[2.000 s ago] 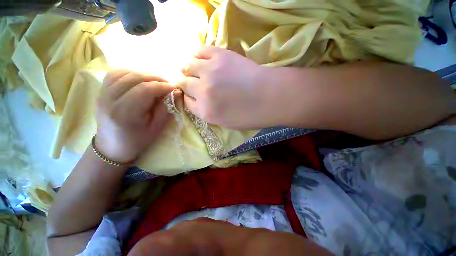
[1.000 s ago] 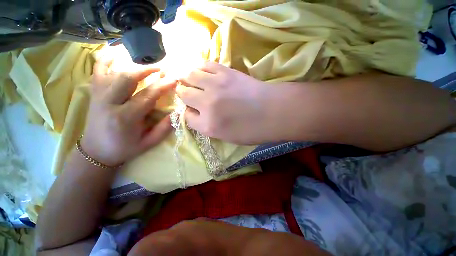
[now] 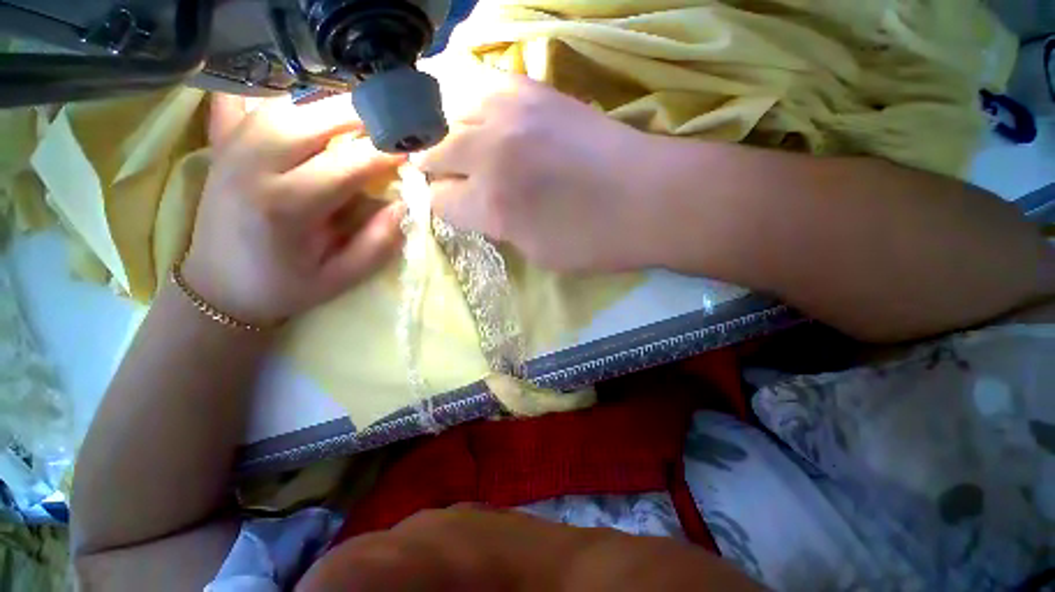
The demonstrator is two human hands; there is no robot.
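Note:
My left hand (image 3: 289,197) and my right hand (image 3: 521,162) meet under the machine's dark knob (image 3: 400,110), their fingertips near the bright lamp glare. Pale yellow fabric (image 3: 359,347) lies under both hands and reaches the table's front edge. A cream lace trim (image 3: 488,295) runs down from my right fingers to the front edge. A thinner lace strip (image 3: 413,312) hangs from between the hands. My right fingers press on the fabric and lace. My left fingers are bent over the fabric; glare and the knob partly hide what they touch.
The dark machine head (image 3: 174,46) spans the upper left. Yellow gathered fabric (image 3: 717,81) is heaped behind my right arm, with more folds (image 3: 104,174) at left. A small dark looped tool (image 3: 1006,117) lies at far right. A grey measuring strip (image 3: 659,347) lines the front edge.
Both hands and the fabric have moved up and away from the front edge, uncovering more of the strip. The machine head shows larger and lower. My left fingers have spread from their pinch.

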